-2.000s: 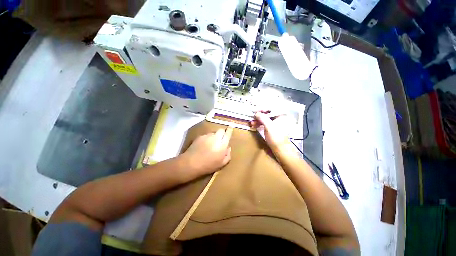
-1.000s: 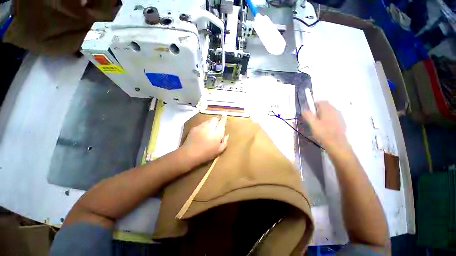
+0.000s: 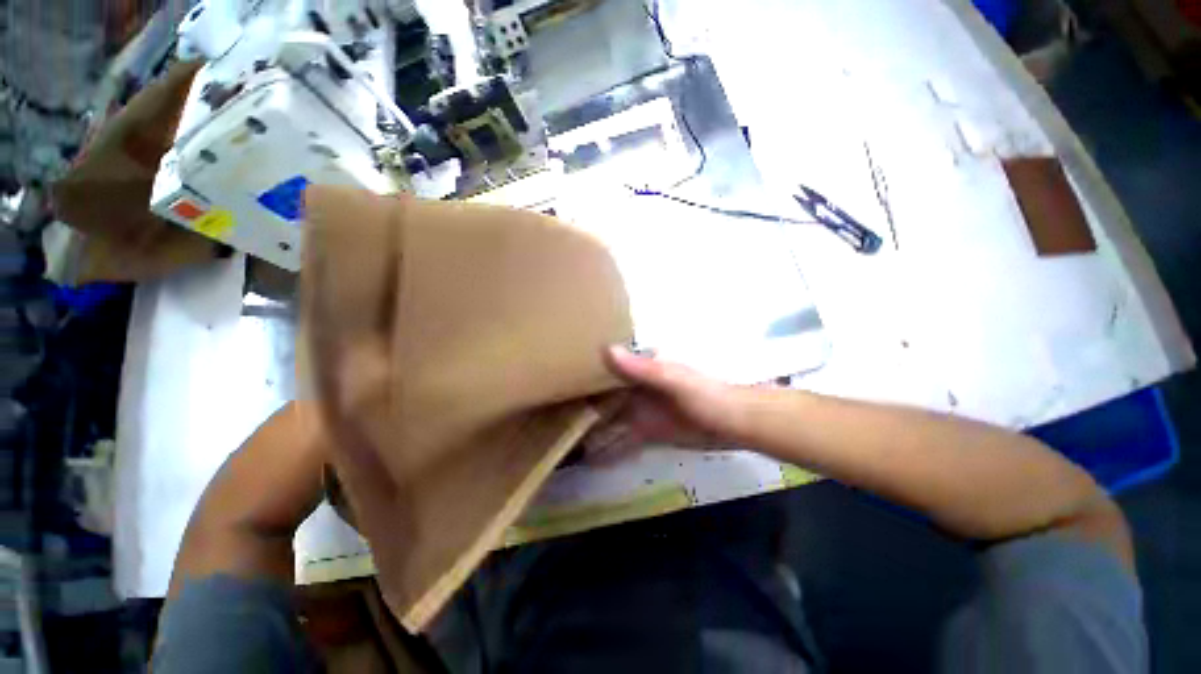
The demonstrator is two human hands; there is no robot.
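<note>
The brown bag body [image 3: 487, 303] is lifted off the clamp area and held over the front edge of the table, turned and slightly blurred. A paler binding strip [image 3: 507, 511] runs along its lower right edge. My right hand [image 3: 665, 402] grips the bag at its right side, thumb on the outer face and fingers behind. My left hand is hidden behind the bag; only the forearm shows at its left. The white sewing machine head [image 3: 264, 145] stands behind the bag at the upper left.
Dark thread snips [image 3: 839, 220] and a thin slim tool [image 3: 879, 194] lie on the white table [image 3: 909, 329]. A red-brown patch [image 3: 1050, 206] lies at the right. Another brown heap [image 3: 125, 198] is at the far left. A blue bin [image 3: 1120, 441] sits below the right edge.
The bag body has come away from the machine towards me and turned. My right hand has moved from the table's right side onto the bag. My left hand has gone behind it. The view has shifted.
</note>
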